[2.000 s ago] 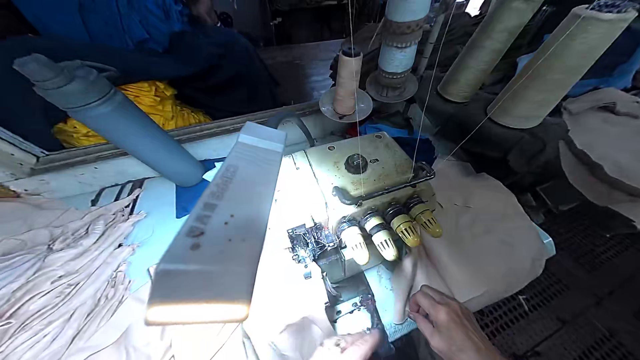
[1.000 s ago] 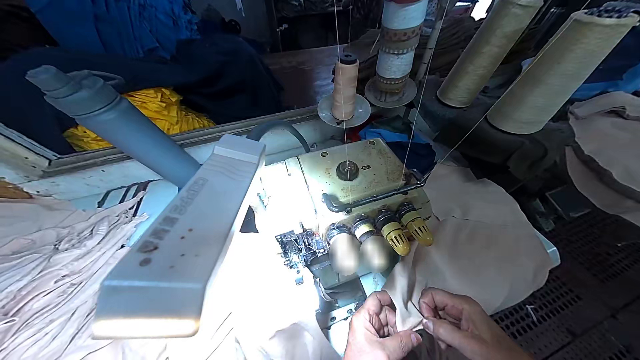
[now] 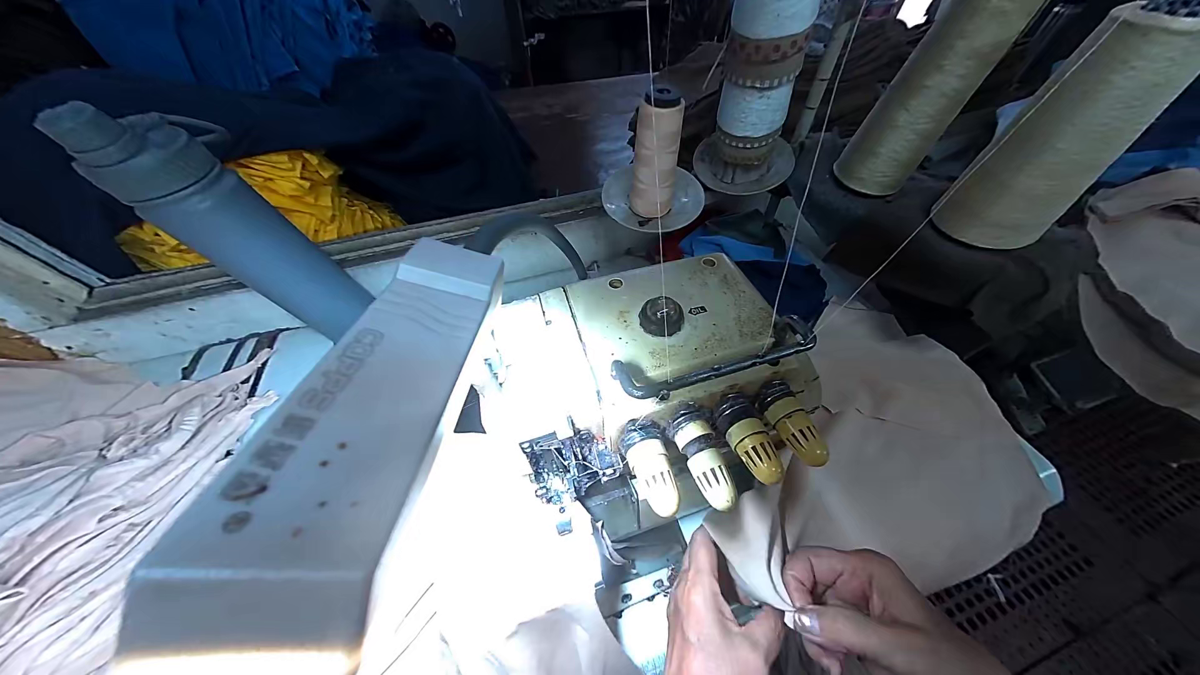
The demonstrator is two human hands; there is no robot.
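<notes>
My left hand point(image 3: 717, 614) and my right hand point(image 3: 867, 609) pinch the gathered edge of a beige fabric piece point(image 3: 919, 469), close together at the bottom right of centre. The cloth spreads from my fingers to the right, past the overlock sewing machine point(image 3: 684, 314). Four yellow tension knobs point(image 3: 708, 469) stick out of the machine's front just above my hands. Left of my left hand lie the presser foot area point(image 3: 647, 591) and the brightly lit work plate. Part of the fabric edge is hidden by my fingers.
A grey lamp head point(image 3: 319, 450) extends over the left side. Pale fabric pieces point(image 3: 103, 506) are heaped at the far left. Behind the machine stand a peach thread cone point(image 3: 656, 159) and a white spool point(image 3: 764, 94), with large thread cones point(image 3: 1069, 131) at the right. Threads run down to the machine.
Two seconds ago my left hand was near the presser foot area, apart from my right; it has since moved right to the fabric edge. Both hands now grip the cloth together.
</notes>
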